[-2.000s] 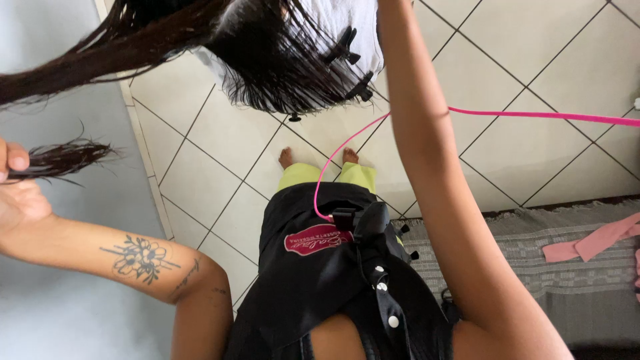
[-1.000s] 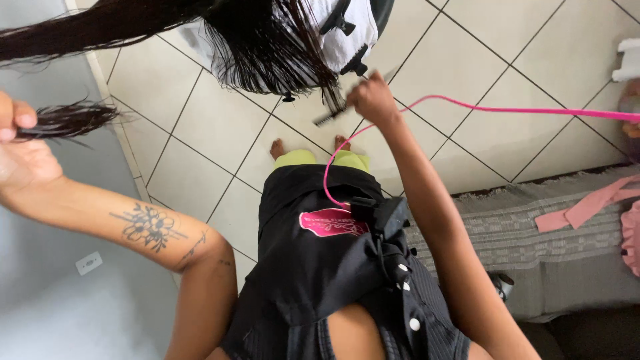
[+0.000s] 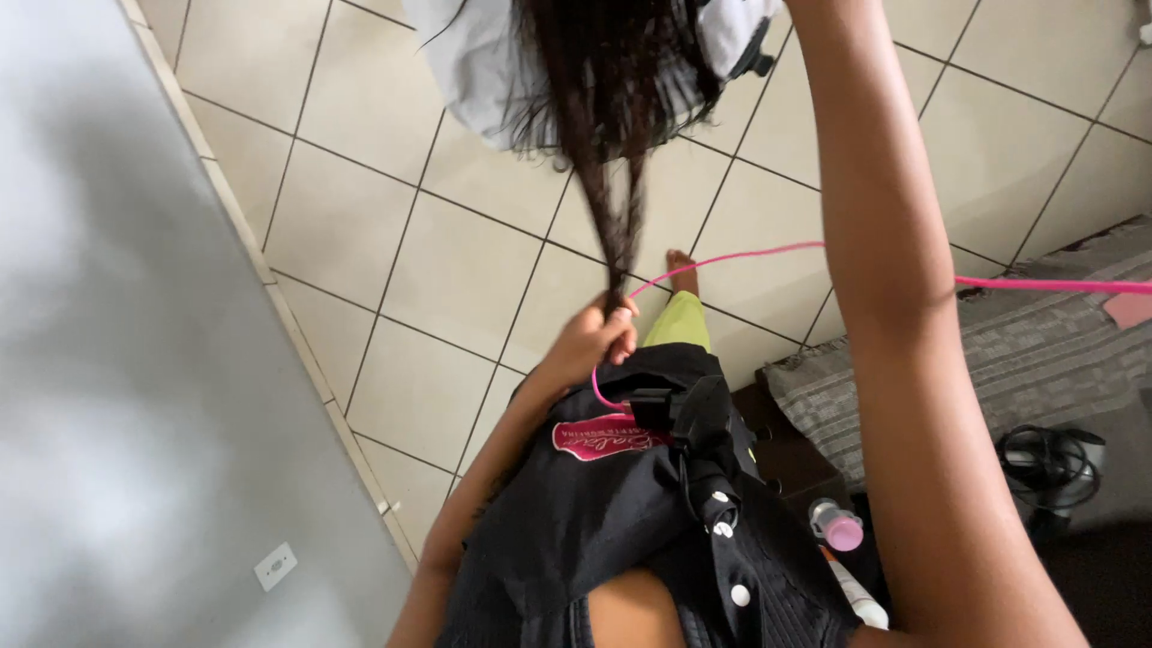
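Long dark hair [image 3: 621, 81] of another person hangs over a white cape or towel [image 3: 477, 81] at the top. My left hand [image 3: 598, 337] is closed around the gathered ends of a lock, just above my black apron [image 3: 576, 513]. The lock narrows toward my fingers. My right arm [image 3: 886, 234] reaches up past the top edge, so its hand is out of sight. A black hair clip [image 3: 753, 58] sits at the right side of the cape. A pink cord [image 3: 756, 254] runs from my apron, behind my right arm, to the right.
A grey wall with a socket [image 3: 275, 566] stands at the left, beside the tiled floor [image 3: 468, 261]. At right are a grey woven cover [image 3: 1062, 360], a black-corded appliance [image 3: 1051, 468], a bottle with a pink cap [image 3: 841, 529] and a white tube [image 3: 859, 594].
My left hand has moved from the far left to the front of my apron, holding hair. My right hand, visible with a comb-like tool one second ago, has gone up out of view.
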